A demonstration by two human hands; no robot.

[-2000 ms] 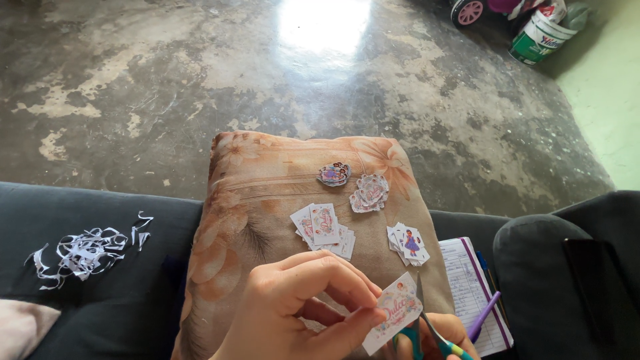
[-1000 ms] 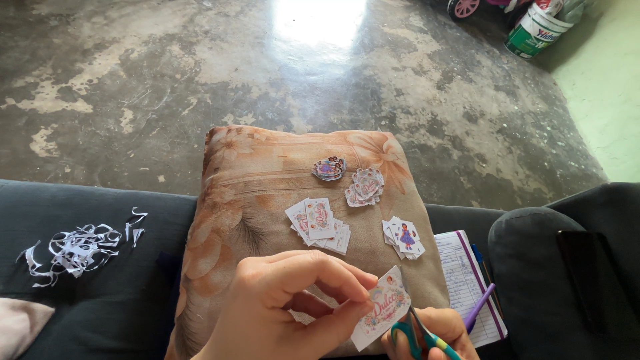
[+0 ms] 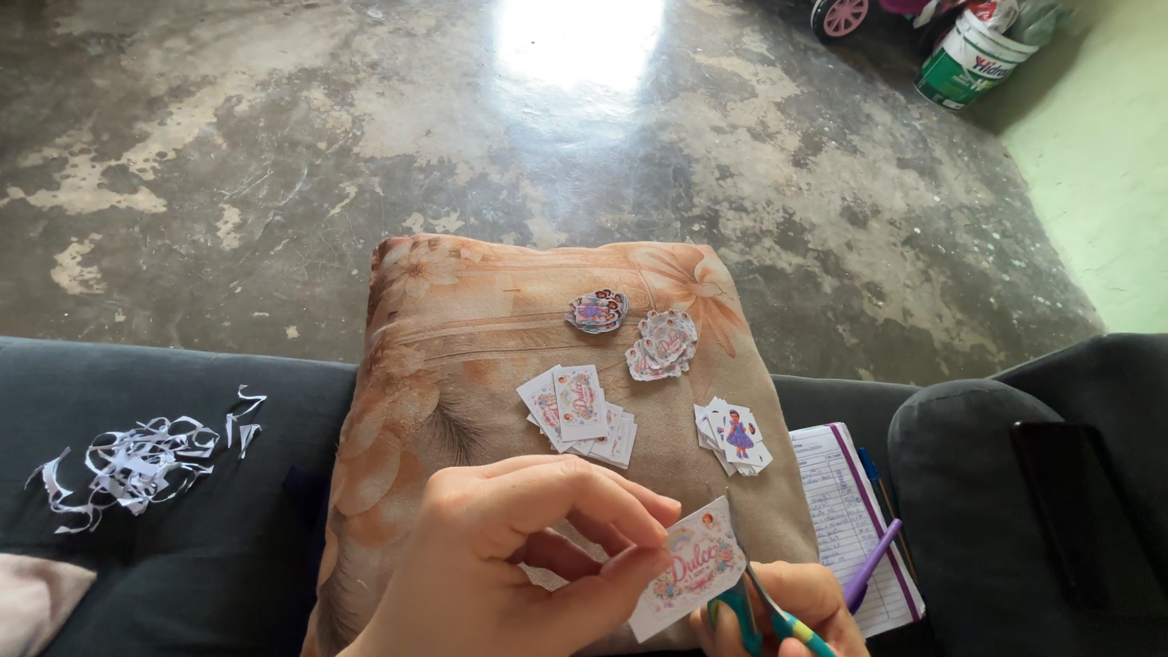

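My left hand (image 3: 529, 557) pinches a small printed paper card (image 3: 698, 566) by its left edge, above the near part of a floral cushion (image 3: 566, 274). In my right hand (image 3: 794, 602) are scissors (image 3: 776, 616) with teal and yellow handles, their blades at the card's right edge. Farther up the cushion lie a pile of rectangular printed cards (image 3: 581, 401), a pile of cut-out printed labels (image 3: 664, 345), a stack of cut-out figures (image 3: 598, 311) and cards with a figure in a purple dress (image 3: 737, 440).
White paper scraps (image 3: 146, 465) lie on the dark sofa (image 3: 274, 383) at left. To the right are a notebook with writing (image 3: 835, 502), a purple pen (image 3: 873, 566) and a dark phone (image 3: 1077, 511). A filled bucket (image 3: 972, 64) stands on the floor near the wall.
The card in my left hand has turned more upright since two seconds ago. The scissor blades have shifted along its right side, and that edge now looks partly trimmed.
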